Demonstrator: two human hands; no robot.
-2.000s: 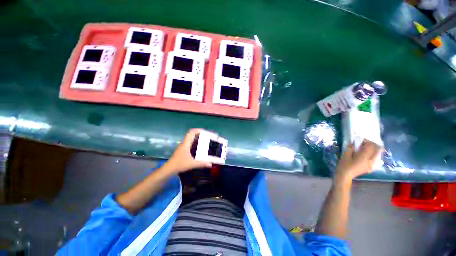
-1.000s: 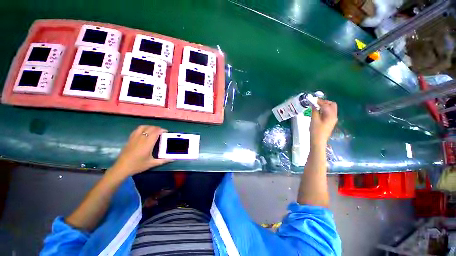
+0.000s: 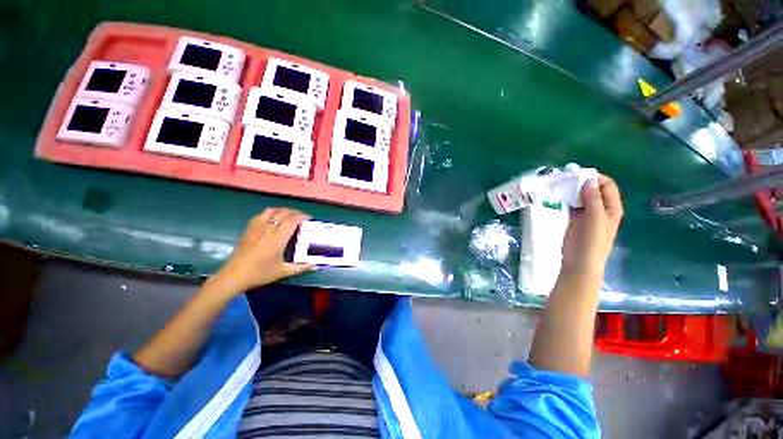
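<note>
My left hand (image 3: pixel 262 249) holds a white digital camera (image 3: pixel 329 244) by its left end, black screen facing up, over the bench's front edge. My right hand (image 3: pixel 592 225) pinches a thin white cleaning wipe (image 3: pixel 567 183) that hangs over the top of the solvent bottle (image 3: pixel 510 198). The bottle lies tilted by the white wipe pack (image 3: pixel 543 249), and its metal top is mostly hidden by the wipe. The pink-red foam tray (image 3: pixel 232 177) at the left holds several digital cameras (image 3: pixel 203 94) in columns, screens up.
Crumpled clear film (image 3: pixel 492 243) lies left of the wipe pack. A red plastic stool (image 3: pixel 661 336) stands on the floor at the right, below the green bench (image 3: pixel 481 94). Metal uprights (image 3: pixel 721 64) and a yellow item (image 3: pixel 646 87) are at the upper right.
My right hand has moved from the wipe pack up to the bottle and now holds a wipe. My left hand still holds the camera, whose screen is turned more level. The view has shifted.
</note>
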